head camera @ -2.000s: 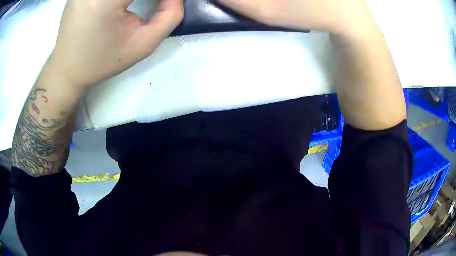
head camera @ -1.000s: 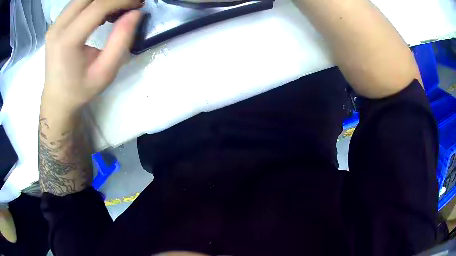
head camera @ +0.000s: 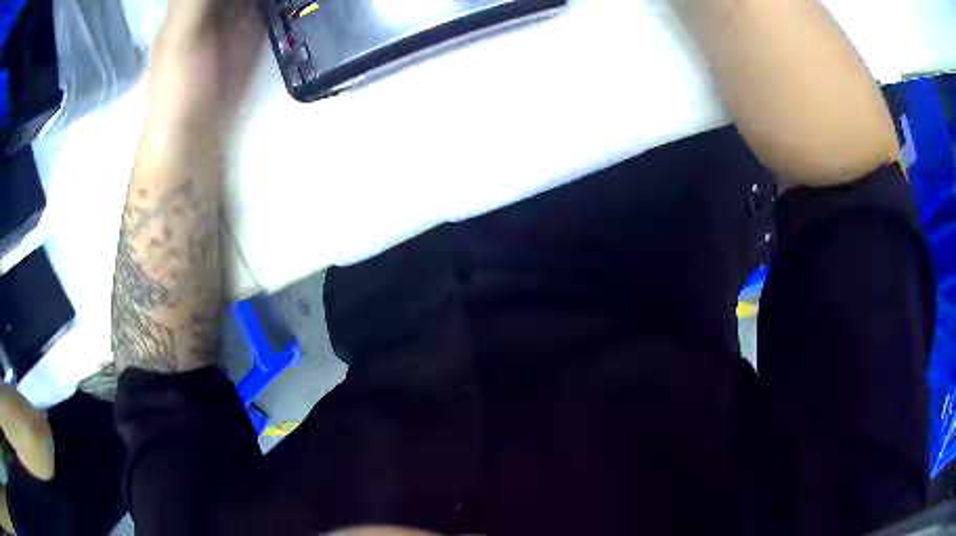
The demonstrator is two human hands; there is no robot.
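Note:
A black tray-like housing [head camera: 430, 44] with a raised rim lies on the white-covered bench at the top edge of the view. Its inside is silvery and shiny, and small parts with yellow and red spots show at its left end. My left hand [head camera: 215, 37] is blurred and cut off by the top edge, beside the housing's left end; its fingers cannot be made out. My right forearm reaches past the top edge at the right, and my right hand is out of the picture.
The white bench cover [head camera: 503, 136] runs across the view. Black blocks [head camera: 31, 304] and whitish bags [head camera: 94, 63] are at the left. Another person's arm [head camera: 26, 431] shows at lower left. Blue crates [head camera: 933, 157] are at the right, and a blue frame part [head camera: 267, 356] is below the bench.
The view has shifted toward the left, showing more black blocks and the other person. My left hand has moved up to the top edge. The housing's left end is now more exposed.

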